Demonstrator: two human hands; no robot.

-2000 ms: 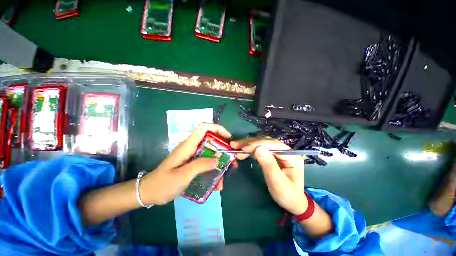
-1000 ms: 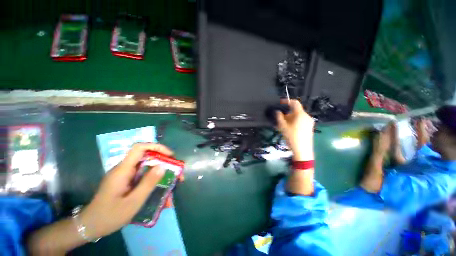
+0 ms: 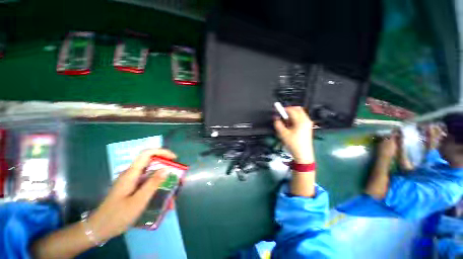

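Note:
My left hand (image 3: 133,189) holds a red housing (image 3: 171,167) with a green circuit board above the light blue sheet (image 3: 170,235), its thumb on the board. My right hand (image 3: 297,130) is over the front part of the black parts bin (image 3: 238,83). A short, blurred whitish slim tool (image 3: 280,110) sticks out from its fingertips; whether it also holds a small part cannot be told. Small black parts (image 3: 243,157) lie in a heap on the bench in front of the bin, and more lie inside it.
A green conveyor (image 3: 104,91) behind the bench edge carries several red units. A clear blister tray (image 3: 61,162) with red units stands at the left. Another person in a blue smock (image 3: 424,182) works at the right, hands near the bench.
My right hand has left the red housing and moved right to the bin, tool with it. My left hand still holds the housing. The view has shifted right, and the other person came into view.

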